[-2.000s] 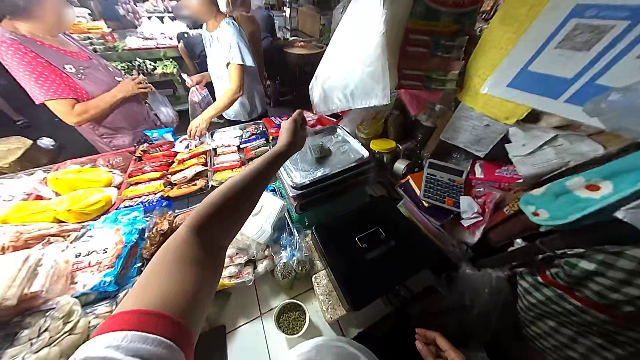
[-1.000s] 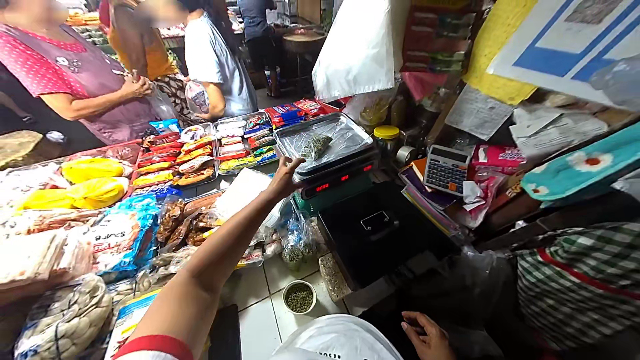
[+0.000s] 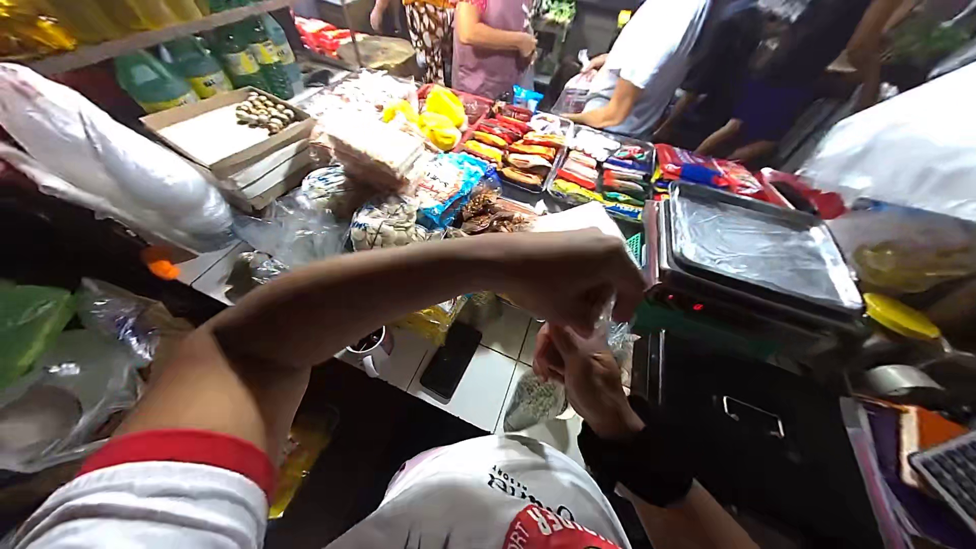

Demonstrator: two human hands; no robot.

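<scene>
Low in front of my chest, my left hand (image 3: 576, 278) and my right hand (image 3: 583, 370) meet at the gathered neck of a clear plastic bag. The bag's lower part (image 3: 536, 398) hangs below them, filled with small greenish beans or seeds. My left hand pinches the top from above, and my right hand closes round the neck just beneath, with a black band on its wrist. Beside them on the right stands a scale with a bare metal tray (image 3: 762, 244) and red digits on its front. The bowl under the bag is mostly hidden.
A black phone (image 3: 451, 360) and a white mug (image 3: 371, 351) lie on the tiled counter. Packaged goods (image 3: 526, 149) fill the display beyond. A black box (image 3: 732, 435) and a calculator (image 3: 949, 473) are at right, an egg tray (image 3: 221, 137) at left. Several people stand opposite.
The bag that lay on the scale tray is now between my hands. My left hand has drawn back from the scale, and my right hand has come up to meet it. The view has swung left.
</scene>
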